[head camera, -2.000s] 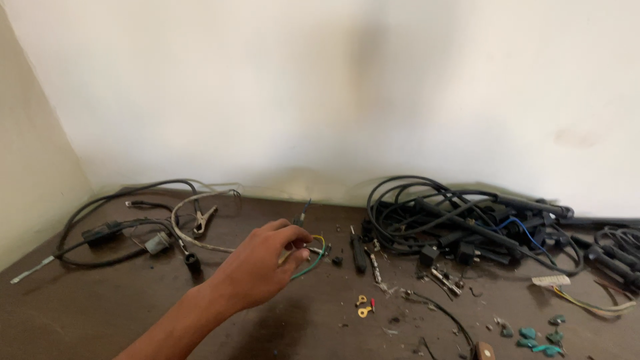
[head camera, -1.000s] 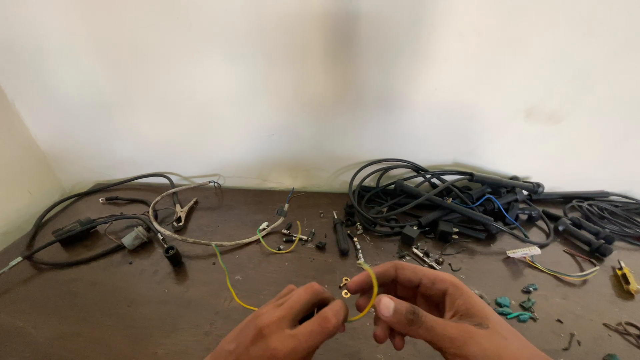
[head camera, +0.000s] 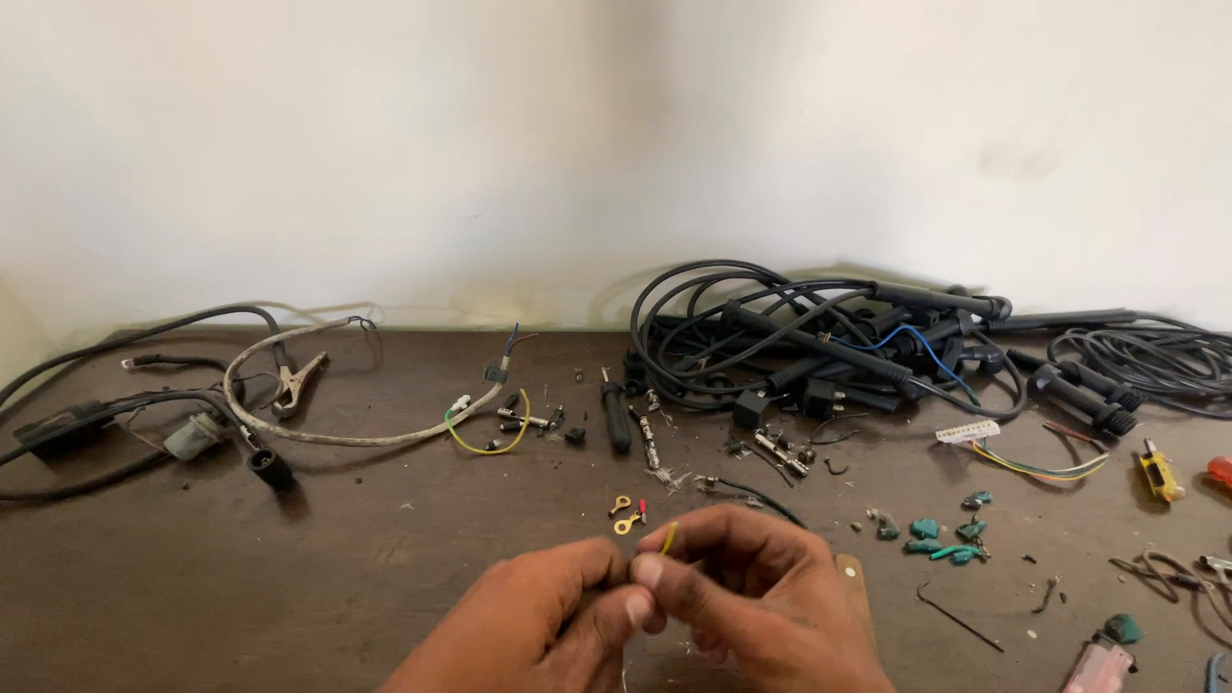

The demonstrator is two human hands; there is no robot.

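Note:
Near the bottom centre, my left hand (head camera: 553,616) and my right hand (head camera: 756,602) meet at the fingertips, pinching a yellow wire (head camera: 670,537) whose short end sticks up between them. The rest of that wire is hidden by the fingers. Just beyond the hands lie brass ring terminals (head camera: 628,524) and a small red-sleeved terminal (head camera: 642,509). A brown wooden-looking handle (head camera: 855,597) shows partly behind my right hand. Farther back is a black-handled screwdriver (head camera: 616,416), with a yellow-green wire loop (head camera: 525,423) to its left.
Black cables (head camera: 731,332) with connectors pile against the wall. A crocodile clip (head camera: 300,385), grey cable (head camera: 337,440) and black socket (head camera: 269,469) lie left. Toward the right are a white connector (head camera: 967,432), green scraps (head camera: 924,528) and a yellow tool (head camera: 1160,476) on the brown table (head camera: 241,597).
Two seconds ago one hand reached toward the wire loop at the back. A second ago both hands held a longer stretch of yellow wire apart; now they are together and only a short end shows.

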